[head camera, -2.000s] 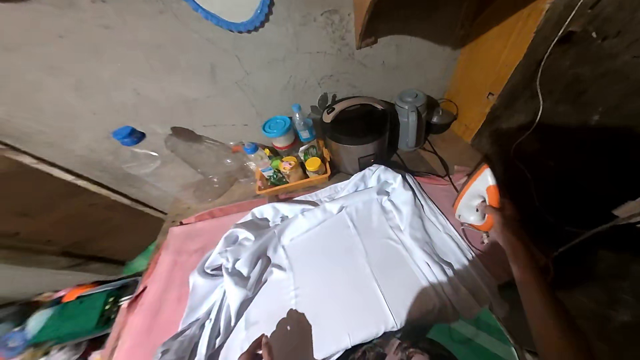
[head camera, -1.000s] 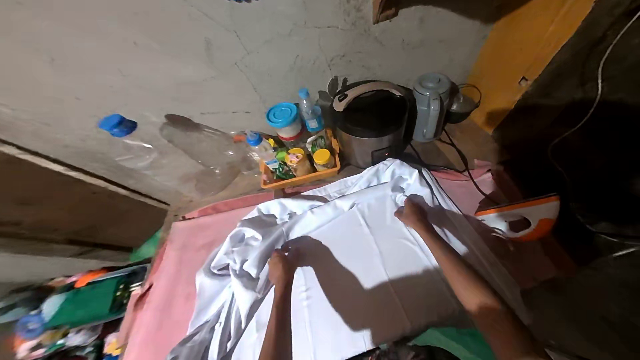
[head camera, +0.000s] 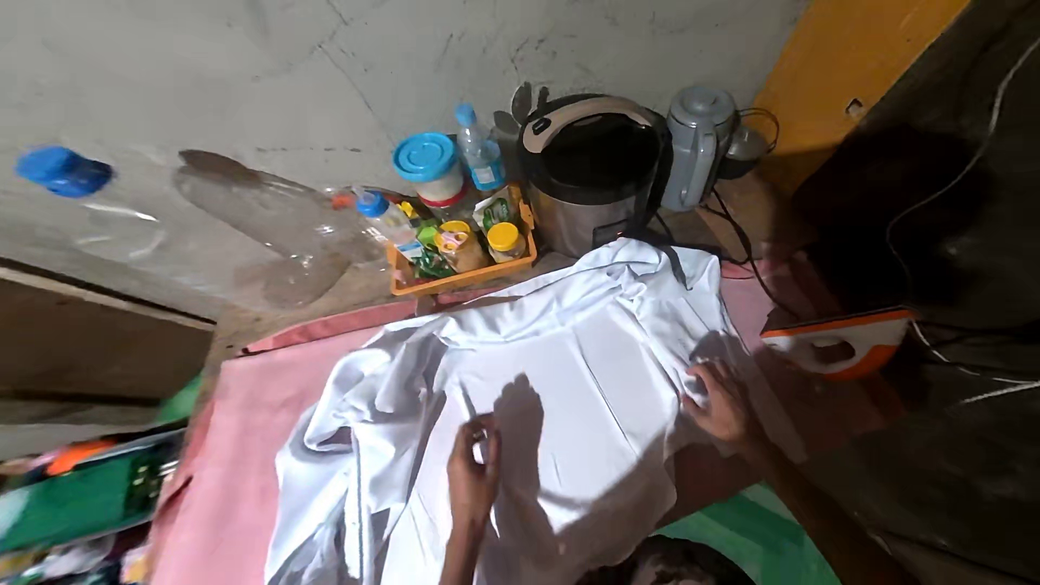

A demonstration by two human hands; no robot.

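A white garment [head camera: 561, 390] lies spread over a pink cloth [head camera: 252, 406] on the table, with its left side and upper edge rumpled. My left hand [head camera: 474, 471] is over the middle of the garment, fingers curled; whether it pinches the fabric cannot be told. At the garment's right side, my right hand [head camera: 719, 402] touches the fabric with bent fingers, and its grip is unclear. An orange and white clothes iron [head camera: 841, 345] rests to the right of the garment, beyond my right hand.
Behind the garment are an orange tray [head camera: 463, 280] with jars, a rice cooker [head camera: 589, 179], a grey jug [head camera: 697, 150] and a blue-capped bottle [head camera: 481, 154]. Cords [head camera: 743, 244] run toward the iron. A large clear bottle [head camera: 122, 219] is at the left, above a green item [head camera: 73, 504].
The iron was in my right hand at first and later stood on the right side. Both hands have since moved from the garment's upper part down toward its lower part.
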